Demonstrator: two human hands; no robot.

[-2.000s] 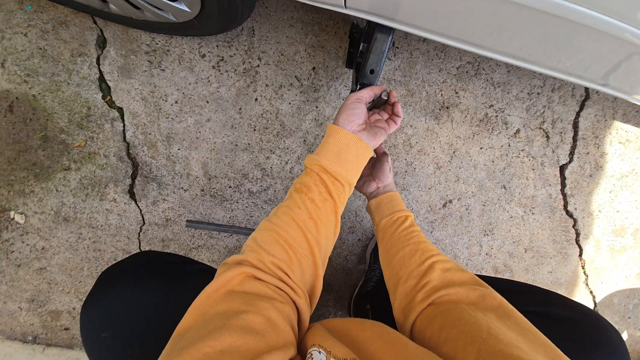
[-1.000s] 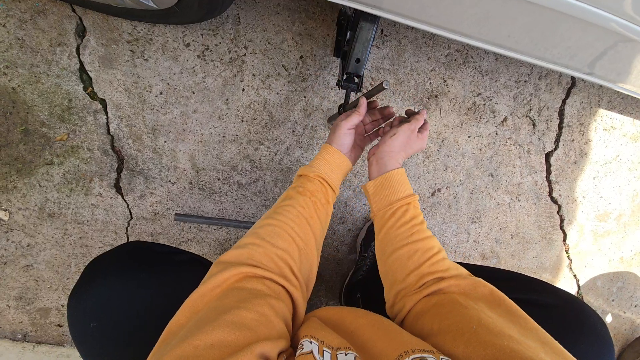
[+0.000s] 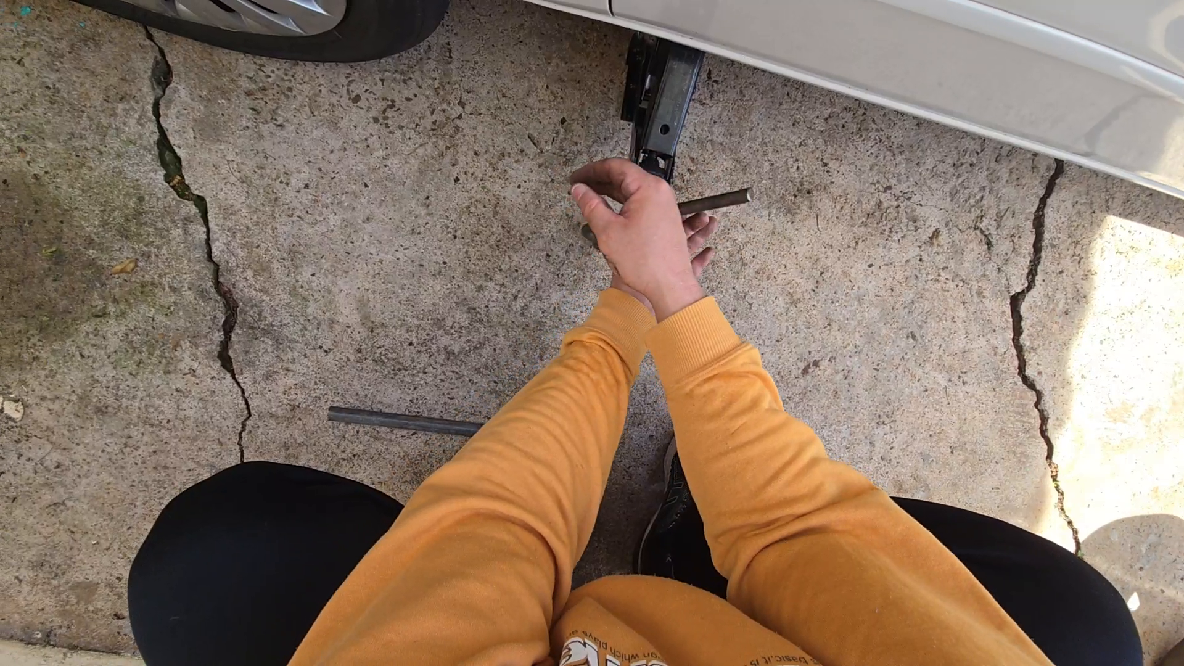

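Note:
A dark metal car jack [image 3: 671, 102] juts out from under the sill of a light-coloured car. At its near end a short metal bar [image 3: 717, 201] lies crosswise, both of its ends showing past my hands. My right hand [image 3: 640, 227] is on top, fingers curled to the left over the bar's middle, which it hides. Beneath it is my left hand [image 3: 700, 242], mostly covered, its fingertips showing on the right just below the bar. Whether either hand grips the bar is hidden.
A grey metal tube [image 3: 402, 421] lies on the cracked concrete, partly behind my left sleeve. The car's wheel [image 3: 370, 28] is at the upper left, and its sill [image 3: 832, 79] runs across the upper right. My knees and one shoe [image 3: 680, 527] border the near side.
My right hand has moved left, over my left hand, so the forearms now meet at the wrists. The bar's middle, visible a second ago, is covered.

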